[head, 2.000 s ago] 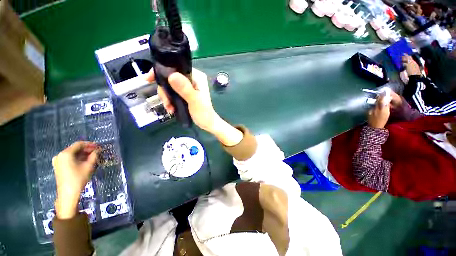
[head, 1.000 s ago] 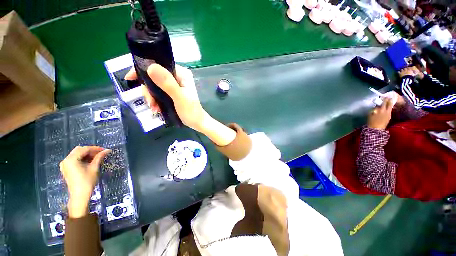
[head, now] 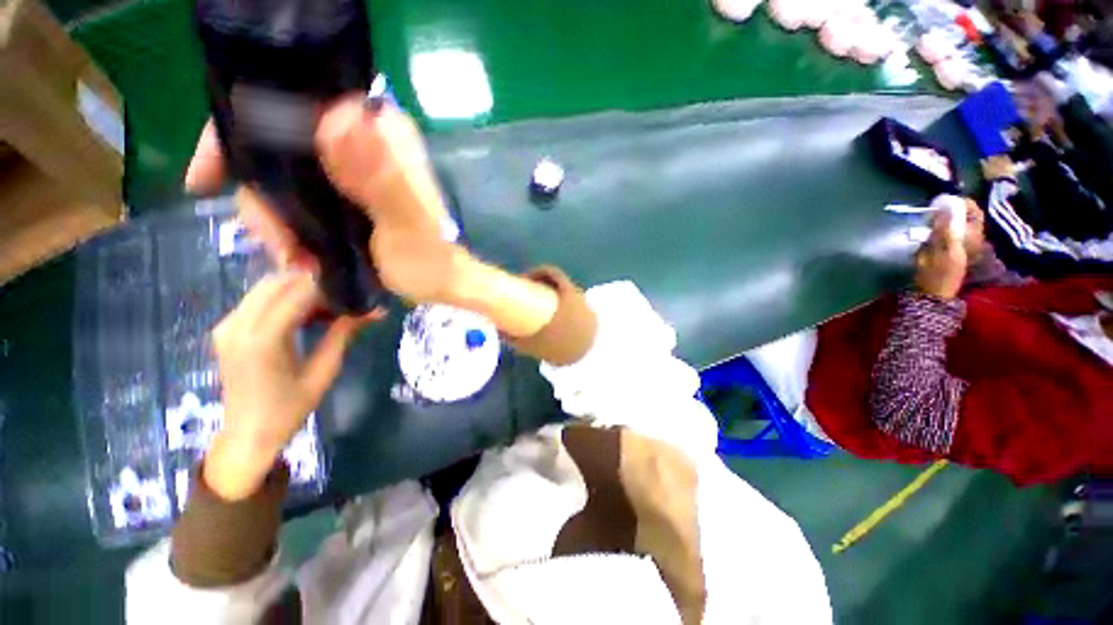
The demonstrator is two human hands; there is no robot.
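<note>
My right hand point(head: 397, 214) is closed around the black electric screwdriver point(head: 287, 134), which is held upright and close to the camera, blurred. My left hand point(head: 275, 360) is at the screwdriver's lower end, thumb and fingers near the tip. Whether its fingertips hold something small cannot be seen. The round white housing point(head: 449, 354) with a blue spot and fine wires lies on the bench just right of my left hand. The clear compartment tray point(head: 122, 366) lies at the left, partly behind my left hand, with white modules point(head: 140, 498) in some cells.
The screw feeder is mostly hidden behind the screwdriver and my right hand. A small round container point(head: 547, 178) stands on the dark bench point(head: 684, 220). A brown cardboard box point(head: 49, 147) is at the far left. A co-worker in red point(head: 1025, 379) sits at the right, near a black box point(head: 909, 156).
The screwdriver and my right hand have moved left and closer to the camera. My left hand has left the screw cell of the tray and moved right and up to the screwdriver's lower end.
</note>
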